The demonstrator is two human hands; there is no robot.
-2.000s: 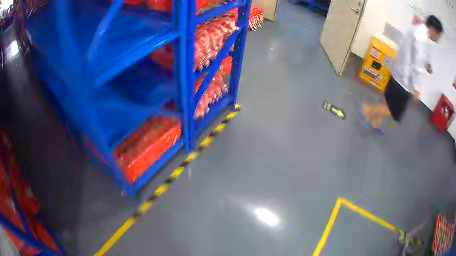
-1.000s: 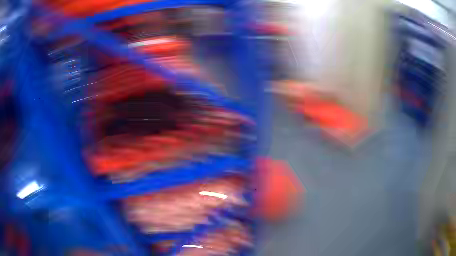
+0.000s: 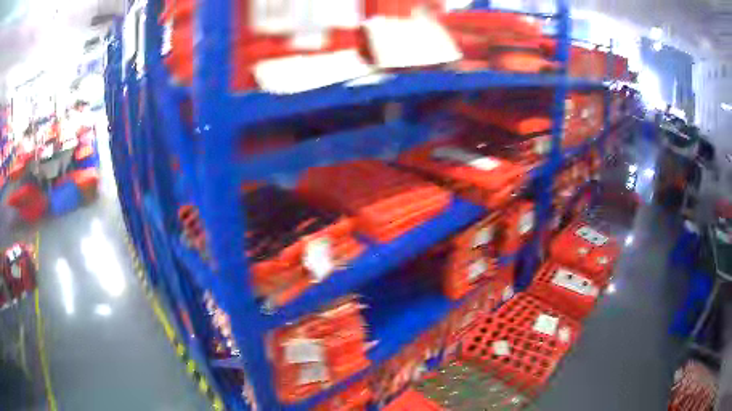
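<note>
Neither of my hands is in view. Nearest in front of me is a blue metal storage rack (image 3: 221, 185) with several shelves. Stacked orange-red compartment trays (image 3: 373, 197) lie on its middle shelf, and more trays fill the shelves above and below. White paper sheets (image 3: 313, 71) lie at the top, and small paper labels (image 3: 318, 255) are on the tray stacks. The picture is blurred, so the contents of most trays cannot be told.
Orange-red trays with a grid of holes (image 3: 518, 337) stand low along the rack's right side. A grey aisle floor (image 3: 594, 365) runs beyond them. At left, a yellow floor line (image 3: 164, 317) follows the rack, with red and blue bins (image 3: 64, 197) farther off.
The view has swung round from the open floor with a person and door to a loaded rack between two aisles. The person is out of view. No hand shows in any frame.
</note>
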